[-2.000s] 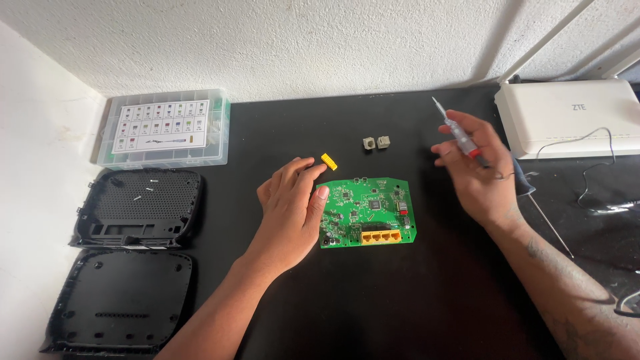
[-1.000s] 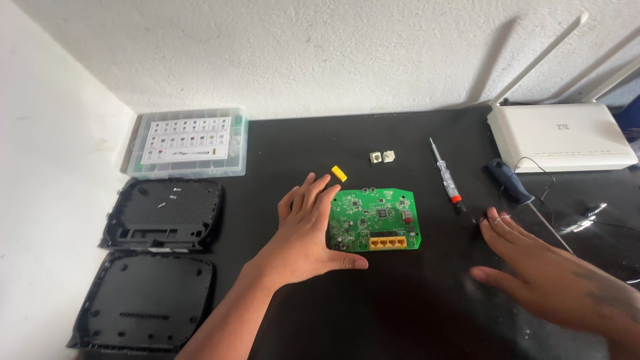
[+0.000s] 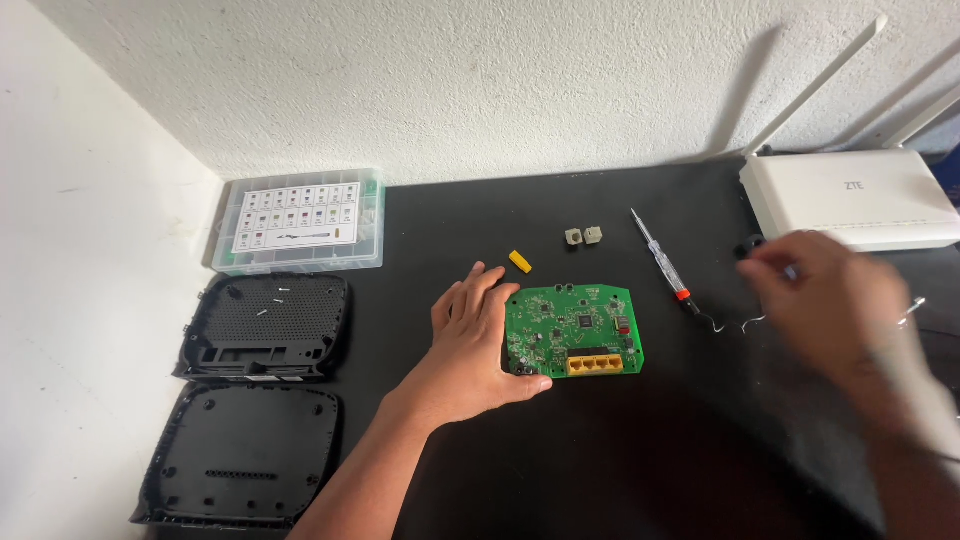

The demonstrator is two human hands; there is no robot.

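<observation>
My left hand rests on the left edge of a green circuit board, its thumb near the bottom corner and its fingers at the top left. A yellow block of Ethernet ports sits on the board's lower edge. My right hand, blurred, is at the right with its fingers pinched on a dark object, apparently a screwdriver's handle. Left of that hand a clear voltage tester with a red band and a thin wire lies on the table. Beyond the board are a small yellow plastic piece and two keystone jacks.
Two black router casing halves lie at the left, small screws in the upper one. Behind them is a clear plastic component box. A white ZTE router with antennas stands at the back right, near the wall.
My right hand let go of the voltage tester, which lay on the table one second ago, and has since moved to the dark handle. My left hand has stayed at the board.
</observation>
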